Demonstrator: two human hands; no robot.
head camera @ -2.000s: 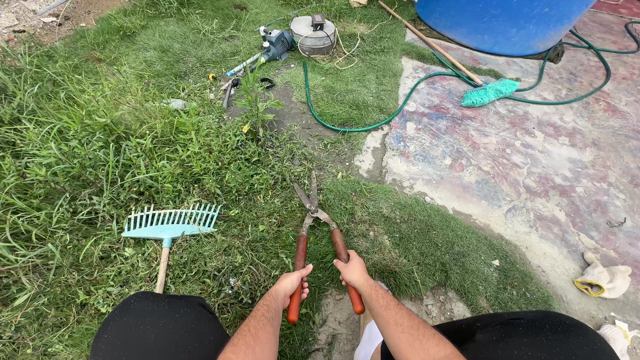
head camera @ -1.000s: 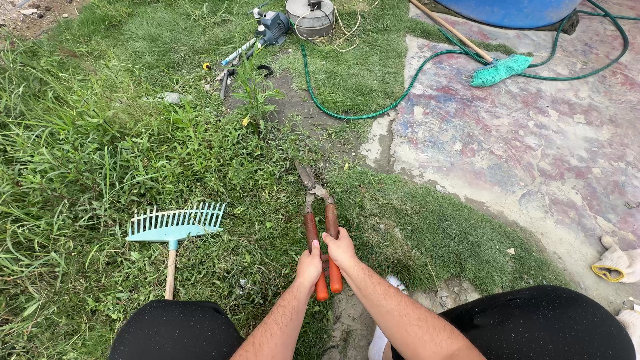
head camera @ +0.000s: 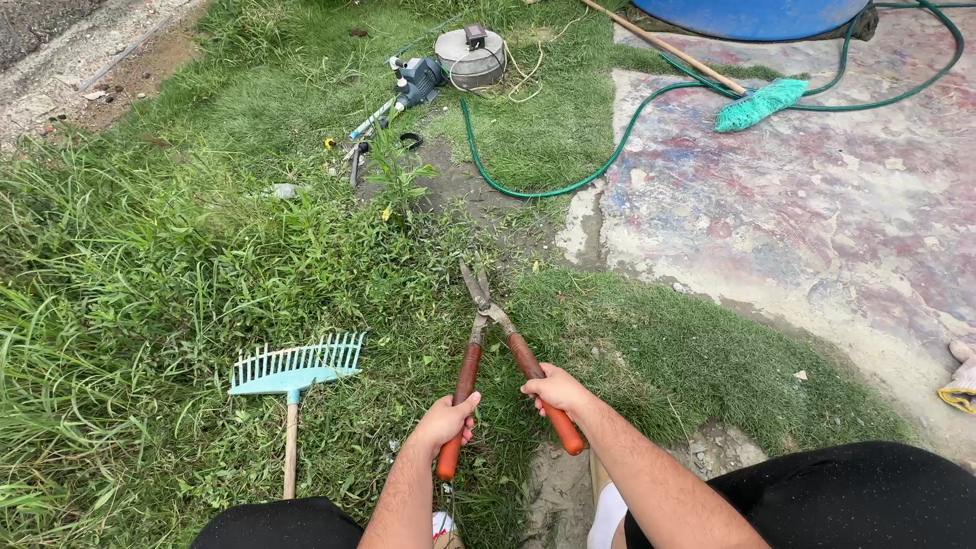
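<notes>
A pair of hedge shears [head camera: 483, 309] with rusty blades and orange-tipped wooden handles lies between my hands, blades pointing away over the grass. My left hand [head camera: 448, 422] grips the left handle, my right hand [head camera: 557, 390] the right one. The handles are spread apart and the blades stand slightly open, their tips among cut weeds [head camera: 450, 248]. Left of the shears, a light blue plastic rake [head camera: 293, 376] rests on the grass, tines facing away, its wooden handle running toward my left knee.
Tall grass [head camera: 46, 335] grows at the left. A green hose [head camera: 526, 194] curves past a water pump [head camera: 418, 80] and a round concrete block [head camera: 479, 65]. A teal-headed broom [head camera: 762, 104] lies on the concrete slab [head camera: 808, 206] before a blue tub [head camera: 751, 15]. A glove [head camera: 964, 381] lies far right.
My hands were close together with the shears' handles nearly touching one second ago; now they are apart and the blades have opened. The rake lies as before.
</notes>
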